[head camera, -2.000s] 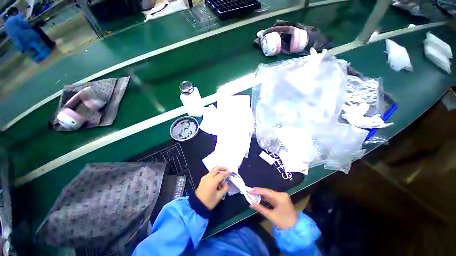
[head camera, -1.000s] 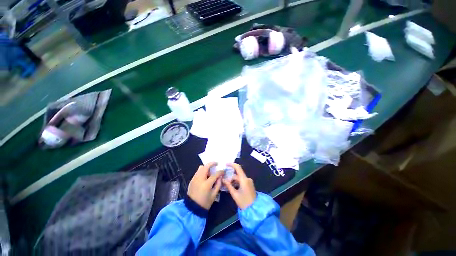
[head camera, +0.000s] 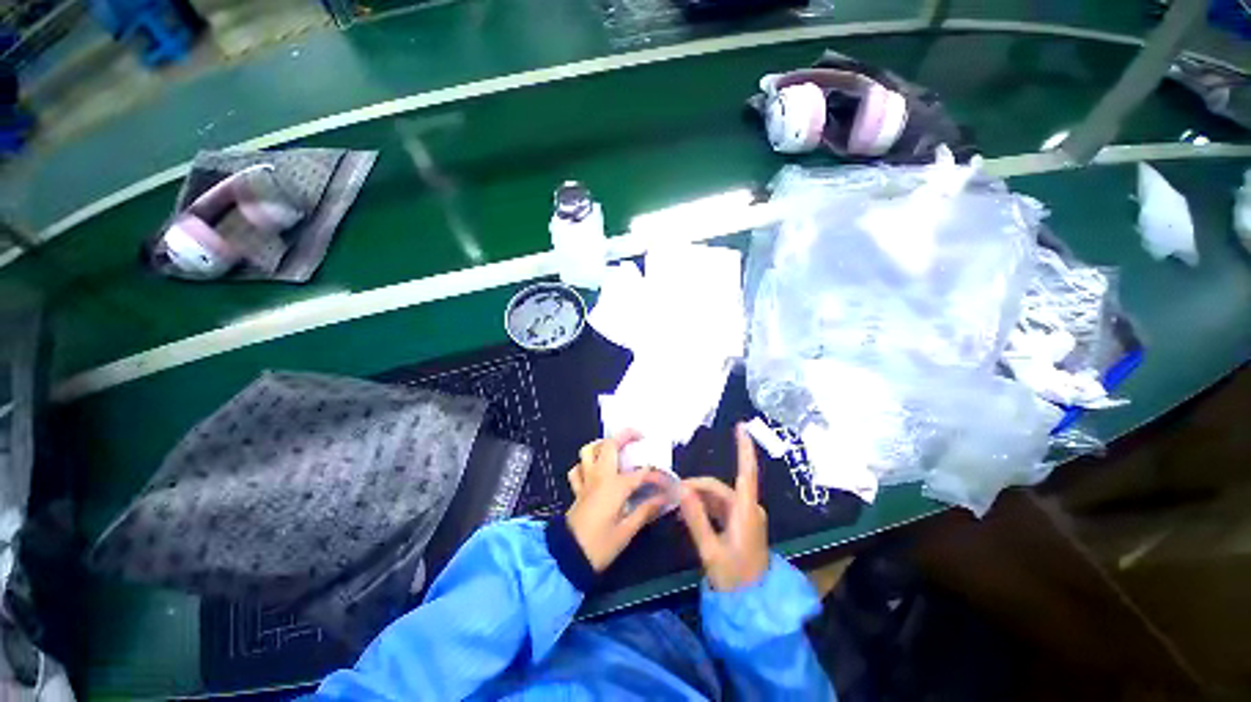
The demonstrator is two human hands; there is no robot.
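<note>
A small whitish translucent piece (head camera: 650,488) is between my hands above the black mat (head camera: 569,412); its exact shape is unclear. My left hand (head camera: 605,505) holds it between thumb and fingers. My right hand (head camera: 726,517) touches its right side with thumb and a fingertip, with the index finger raised. White sheets (head camera: 672,343) lie loosely stacked just beyond my hands. A small white strip (head camera: 763,438) lies on the mat to their right.
A dark patterned bag (head camera: 302,473) lies at left. Pink-white headphones lie on bags at far left (head camera: 199,244) and far right (head camera: 878,118). A white bottle (head camera: 579,247) and round tin (head camera: 546,317) stand behind the mat. Crumpled clear plastic (head camera: 892,302) covers the right side, beside a blue-rimmed tray (head camera: 1122,373).
The white piece was first stretched out between my hands, then bunched up, and is now small. My right index finger has lifted away. The view has shifted.
</note>
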